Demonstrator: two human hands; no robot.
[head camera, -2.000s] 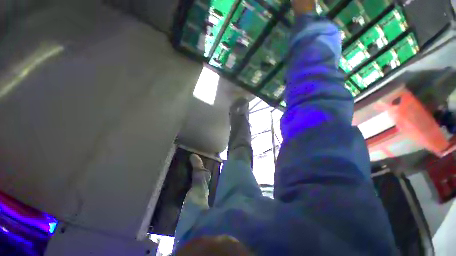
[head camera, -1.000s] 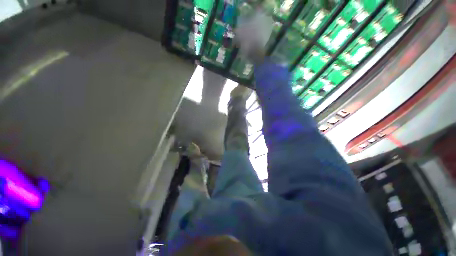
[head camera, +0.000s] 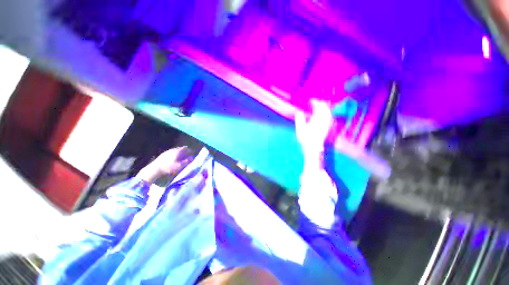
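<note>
My right hand (head camera: 315, 125), washed out to white, reaches over the far edge of the teal-blue bench mat (head camera: 251, 136). Its fingertips are at the violet-lit bed (head camera: 245, 86), beside a small cyan patch (head camera: 346, 108); blur hides whether they hold anything. My left hand (head camera: 167, 162) looks bare and is low in front of my smock, near the mat's front edge. Its fingers are partly bent and their grip is unclear. A small dark object (head camera: 192, 99) lies on the mat, too blurred to name. Pink-magenta blocks (head camera: 287, 64) show on the bed.
An open bin (head camera: 70, 206), dark red inside with a bright pale patch, stands at the left. A dark cable-like loop (head camera: 393, 106) is right of my right hand. Grey blurred machine parts (head camera: 441, 183) and metal bars (head camera: 463, 250) are at the right.
The view has swung from the tray of green boards and the floor to the violet-lit bench. My right hand is now at the bed, and my left hand has come into view.
</note>
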